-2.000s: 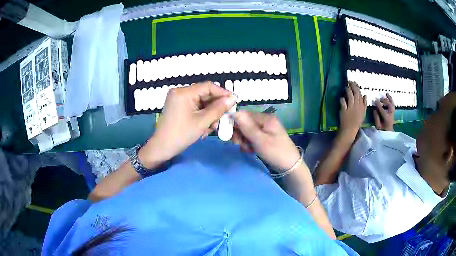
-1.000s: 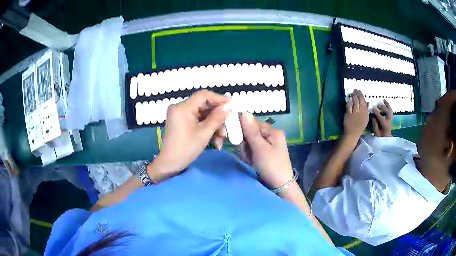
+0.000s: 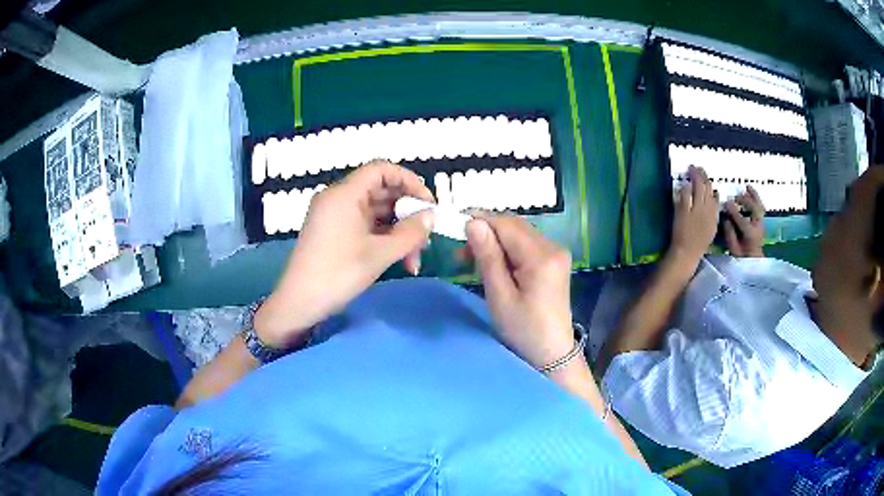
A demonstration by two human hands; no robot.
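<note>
One small white part (image 3: 450, 225) is held roughly level between my two hands, in front of the black tray. My left hand (image 3: 354, 228) pinches its left end between thumb and fingers. My right hand (image 3: 519, 271) has its thumb and fingertips on the right end. The black parts tray (image 3: 407, 165) lies behind my hands with two long rows of white parts. A narrow dark gap shows in the near row, just behind the held part. My left hand covers some of the near row.
Translucent sleeves (image 3: 187, 145) and white cartons with dark print (image 3: 82, 194) lie at the left. At the right, a neighbour's hands (image 3: 696, 215) are at another black tray (image 3: 737, 143) of white parts. A dark cable (image 3: 632, 160) runs between the two trays.
The held part has turned from hanging nearly upright to lying almost level. My hands have shifted slightly, still holding it. The neighbour's hands have barely moved.
</note>
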